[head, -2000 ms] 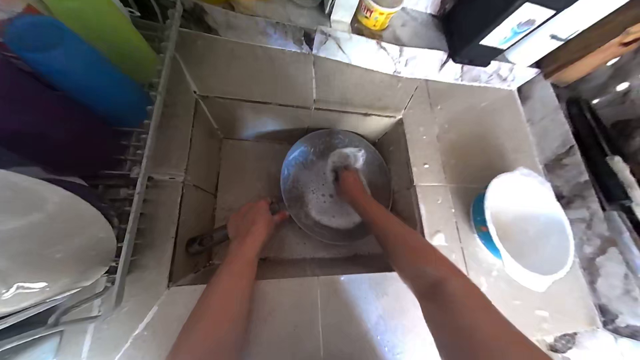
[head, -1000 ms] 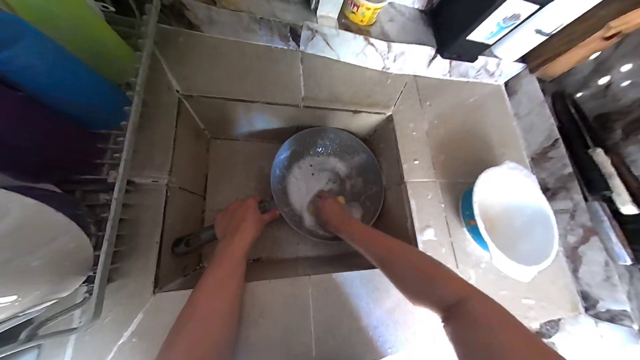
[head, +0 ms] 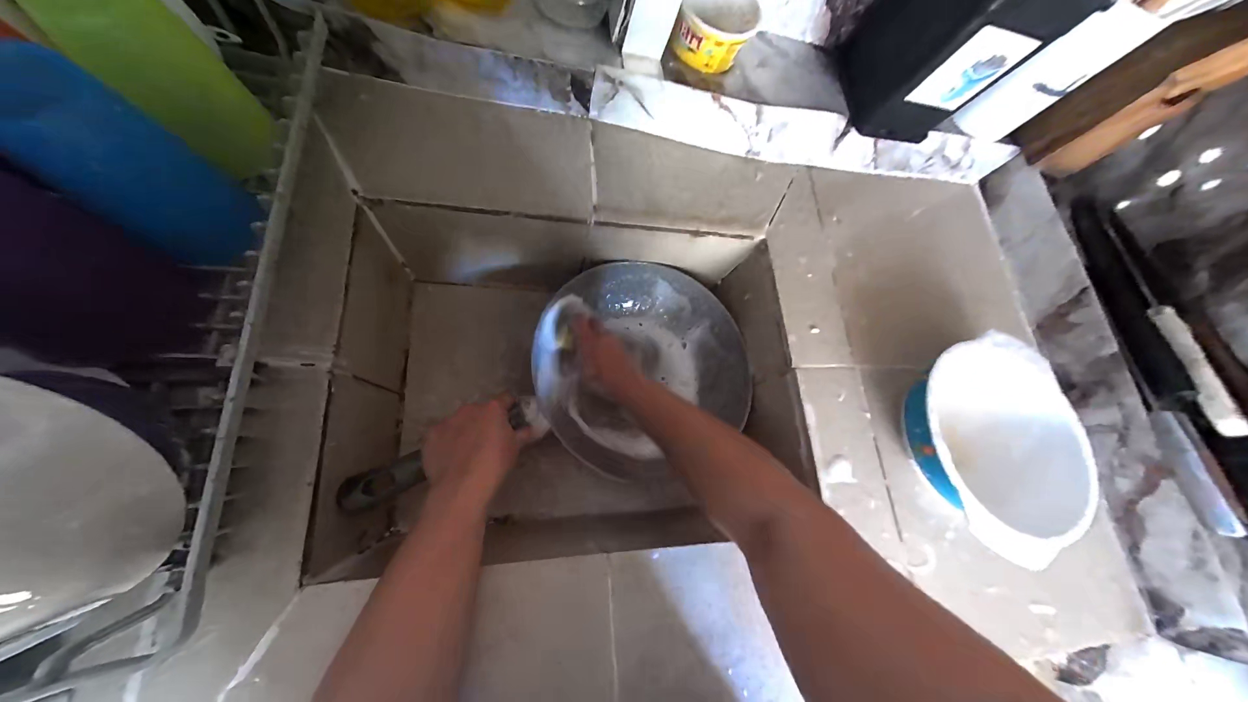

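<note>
A metal frying pan [head: 697,341] with soapy suds inside lies in the tiled sink [head: 468,331]. My left hand [head: 473,441] is closed round its dark handle, whose end sticks out to the left. Inside the pan, at its left wall, my right hand [head: 597,356] presses a scrubbing sponge [head: 567,331], blurred and partly covered by the fingers. On the tiled ledge to the right of the sink stands a white tub [head: 1014,439] with a blue outer side.
A wire dish rack [head: 263,292] with a pale plate [head: 78,487] and coloured boards stands at the left. A yellow tub [head: 715,34] and a black box [head: 955,58] are behind the sink. Knives [head: 1194,517] lie at the far right.
My right hand has moved with the sponge from the lower middle of the pan to its left wall. My left hand stays on the handle.
</note>
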